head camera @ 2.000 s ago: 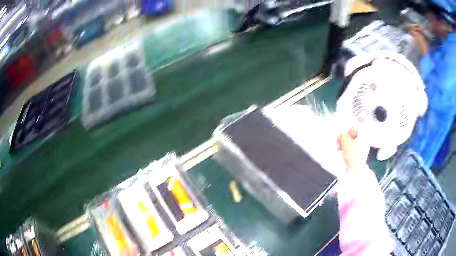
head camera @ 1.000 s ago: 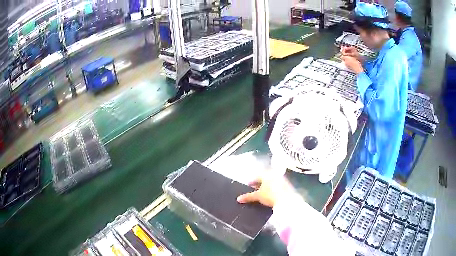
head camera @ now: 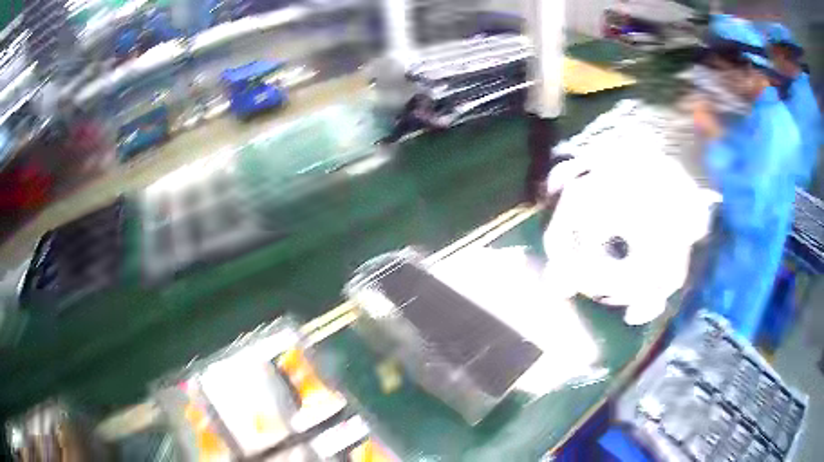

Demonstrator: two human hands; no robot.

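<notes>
The picture is blurred, and neither of my hands can be made out in it. A stack of matte black sheets [head camera: 465, 325] lies in a clear plastic holder [head camera: 397, 338] in the middle. A clear tray [head camera: 348, 438] with display modules is at the lower left, cut off by the bottom edge. One module [head camera: 239, 397] shows a large white back, and orange strips show on others. A small yellow strip [head camera: 389, 375] lies between the tray and the holder.
A pale metal rail [head camera: 483, 232] runs behind the work. White film [head camera: 551, 329] and a white fan [head camera: 623, 235] are right of the stack. Grey moulded trays [head camera: 723, 392] stand lower right. A black tray [head camera: 77, 248] and a greyish tray [head camera: 194, 221] lie across the bench. Workers in blue [head camera: 759, 198] stand at right.
My right hand, over the black sheets a second ago, is out of view. The view has turned, so the stack and fan sit further right and more of the module tray shows.
</notes>
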